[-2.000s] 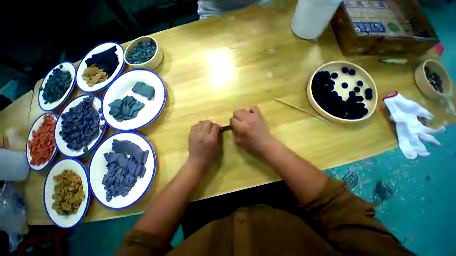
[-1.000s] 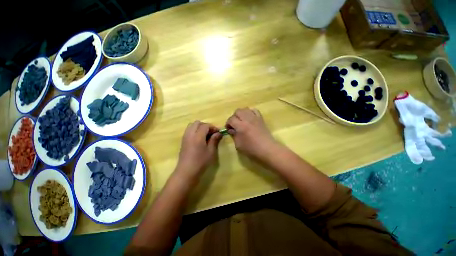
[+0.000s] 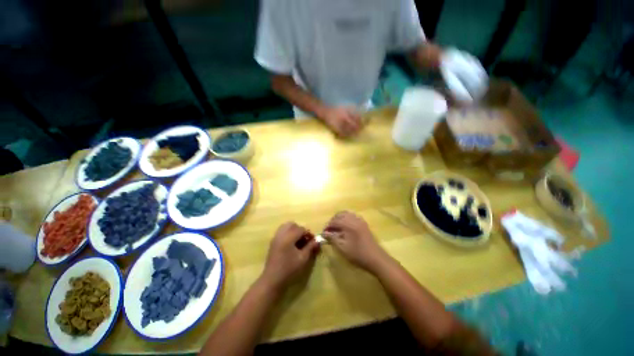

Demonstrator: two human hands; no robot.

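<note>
My left hand (image 3: pixel 288 252) and my right hand (image 3: pixel 352 240) meet above the middle of the table. Their fingertips pinch a tiny pale piece (image 3: pixel 320 238) between them. A dark bit (image 3: pixel 304 240) shows at my left fingers. The fingers hide most of both, and the view is slightly blurred, so I cannot tell their shape.
Blue-rimmed plates of chips stand left, the nearest with grey-blue chips (image 3: pixel 178 281). A round tray of black pieces (image 3: pixel 453 239), a white glove (image 3: pixel 539 249) and a small bowl (image 3: pixel 560 195) lie right. A coworker (image 3: pixel 340 52) stands opposite, beside a white jug (image 3: pixel 418 118) and cardboard box (image 3: pixel 498 164).
The view has tilted up, so the table sits lower and the coworker's torso and gloved hand now show. A pale bit now shows between my fingertips, where a greenish one showed before.
</note>
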